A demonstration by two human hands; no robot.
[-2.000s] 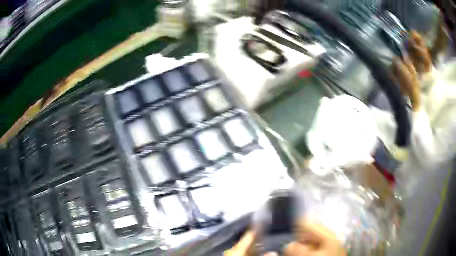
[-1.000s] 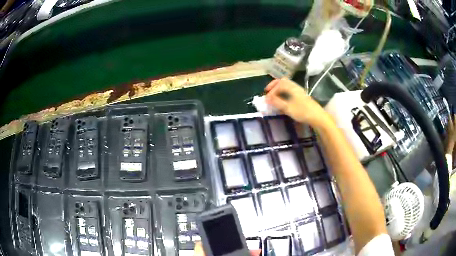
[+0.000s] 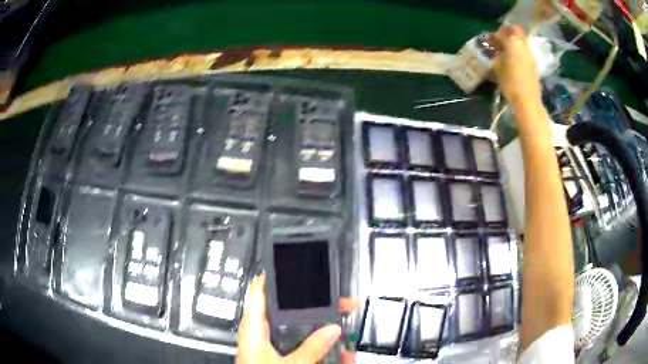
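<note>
My left hand [image 3: 266, 338] holds a dark grey keypad phone [image 3: 303, 284] upright at the lower middle, its dark screen towards me; fingers hide its lower part. My right hand [image 3: 517, 60] is at the top right, over the top of a small squat bottle [image 3: 470, 65]. The hand is small and blurred, so its grip and anything in the fingers cannot be made out. Black-bordered screen lenses [image 3: 389, 254] lie in rows on the pale lens tray [image 3: 359, 178]. The clear phone tray [image 3: 89, 242] holds phones back up in several pockets.
A green conveyor [image 3: 213, 28] runs behind a worn wooden edge [image 3: 284, 60]. At the right are a white box [image 3: 513, 160], a thick black hose [image 3: 632, 192] and a small white fan [image 3: 595, 306]. Crinkled clear plastic [image 3: 554, 53] lies beyond the bottle.
My right hand has moved from the white cloth beyond the lens tray to the bottle. The cloth no longer shows at its former spot. The view has shifted, and the phone stays in my left hand.
</note>
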